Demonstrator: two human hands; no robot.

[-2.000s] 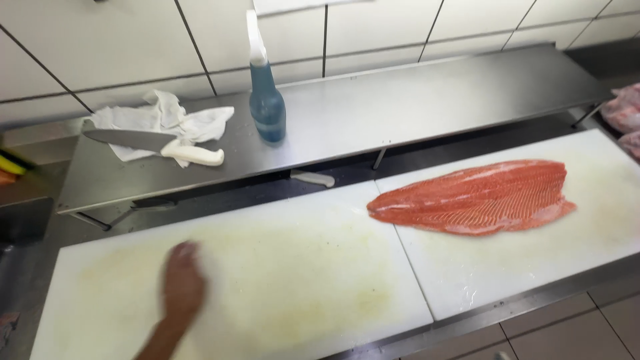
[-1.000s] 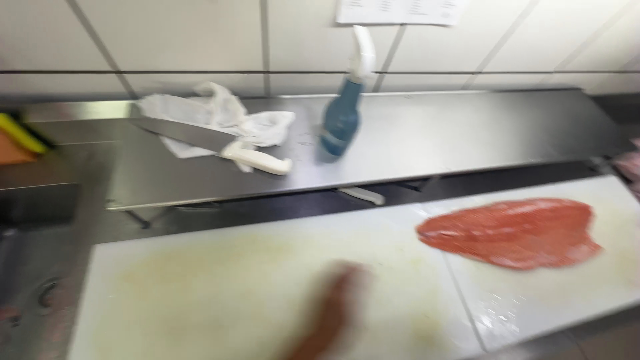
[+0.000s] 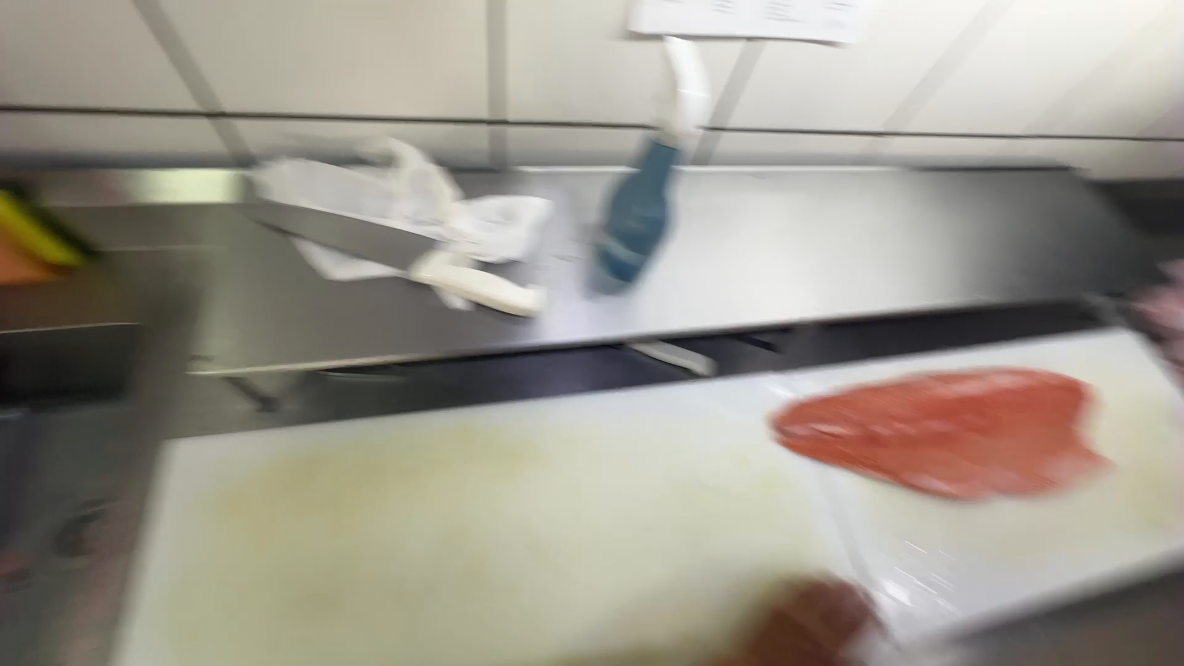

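Observation:
A blurred hand, which looks like my left hand (image 3: 809, 624), is at the bottom edge over the white cutting board (image 3: 481, 527), near the seam with a second board (image 3: 1036, 546). Blur hides its fingers and whether it holds anything. My right hand is out of view. Up and to the right of the visible hand, an orange-red fish fillet (image 3: 943, 430) lies flat on the second board. On the steel shelf behind, a large knife with a white handle (image 3: 481, 287) rests on a crumpled white cloth (image 3: 504, 227).
A blue spray bottle with a white head (image 3: 638, 217) stands on the steel shelf (image 3: 879, 240). Another white handle (image 3: 675, 357) shows under the shelf's front edge. A sink (image 3: 65, 370) lies at the left, and a printed paper (image 3: 749, 17) hangs on the tiled wall.
The visible hand has moved right across the board, from its left part to the bottom edge near the seam. The view has turned left. The fillet and the knife remain in place.

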